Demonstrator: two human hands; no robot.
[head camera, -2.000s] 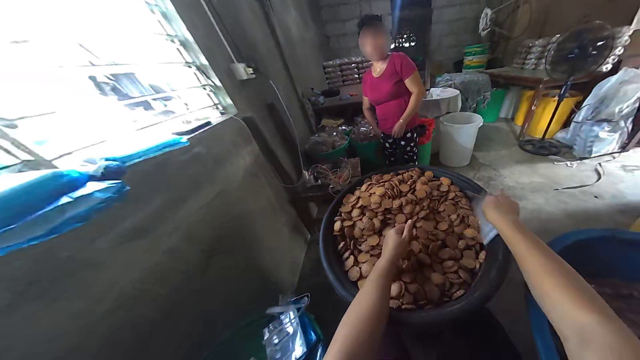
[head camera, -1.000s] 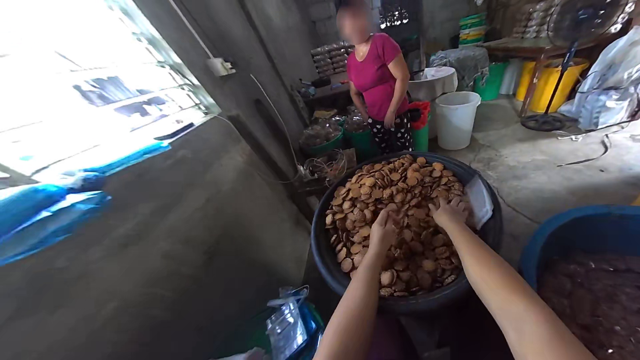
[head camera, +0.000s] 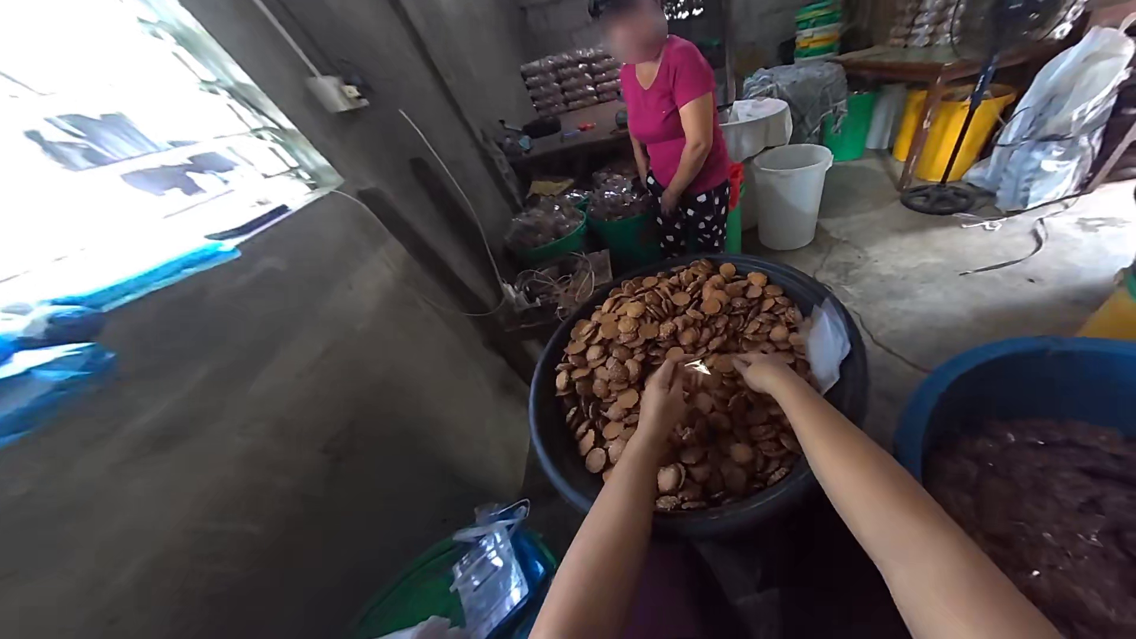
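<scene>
A heap of round brown biscuits (head camera: 621, 355) fills a large dark plastic tub (head camera: 849, 399) in front of me. Both hands are over the middle of the heap, a little apart. Between their fingertips shows a small, shiny piece of clear plastic (head camera: 698, 366). My left hand (head camera: 664, 395) touches it or lies right beside it; my right hand (head camera: 765, 371) is at its other side. The fingers are too small and blurred to tell a grip. A translucent plastic bag or sheet (head camera: 827, 344) lies on the tub's right inner side.
A blue tub (head camera: 967, 368) with dark packed contents stands at the right. Behind the biscuits a person in a pink shirt (head camera: 670, 106) stands by green tubs (head camera: 555, 247) of bagged goods. A white bucket (head camera: 790, 200), a standing fan (head camera: 941, 197) and, lower left, plastic bags (head camera: 493, 577) are around.
My right hand, at the tub's right edge with the translucent plastic two seconds ago, has moved left over the biscuits. The plastic now lies at that side, let go.
</scene>
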